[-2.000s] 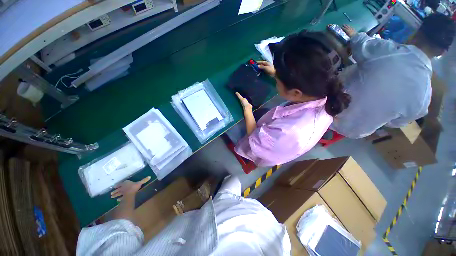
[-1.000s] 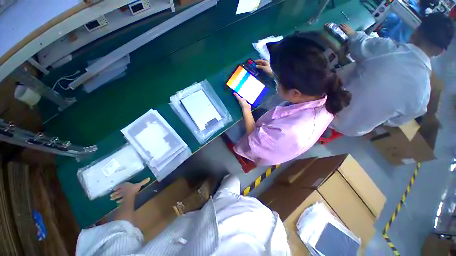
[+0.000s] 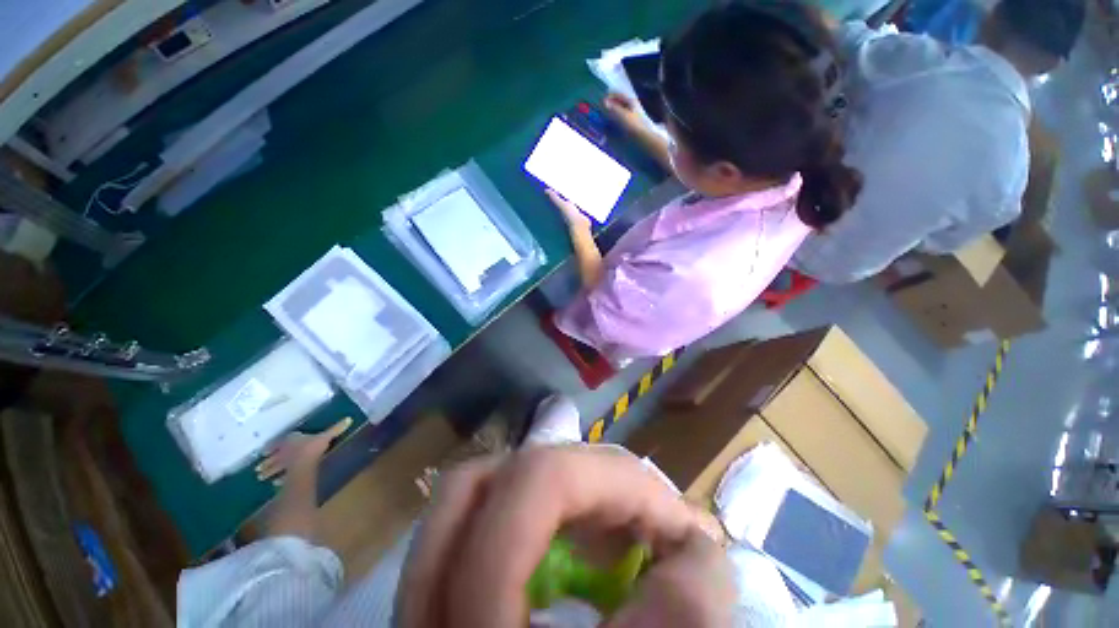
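Observation:
My left hand (image 3: 298,456) rests with spread fingers on the green bench's front edge, beside a clear plastic bag of pale flat pieces (image 3: 246,411), holding nothing. My right hand (image 3: 552,509) is large and blurred, close to the camera at the bottom centre, its fingers curled around a yellow-green object (image 3: 574,577). The fingers hide much of that object, and its kind cannot be told. Two stacks of pale sheets in clear sleeves, one nearer (image 3: 356,329) and one farther along (image 3: 466,245), lie on the bench.
A person in pink (image 3: 699,270) sits at the bench with a lit tablet (image 3: 577,169); a person in pale grey (image 3: 920,147) is beyond. An open carton (image 3: 847,417) stands right of me, with a bagged dark tablet (image 3: 816,540) on it. Floor tape (image 3: 969,429) runs farther right.
My right hand has come into view near the camera with the yellow-green object. My left hand stays on the bench edge. The neighbour's tablet has turned from dark to coloured stripes to white.

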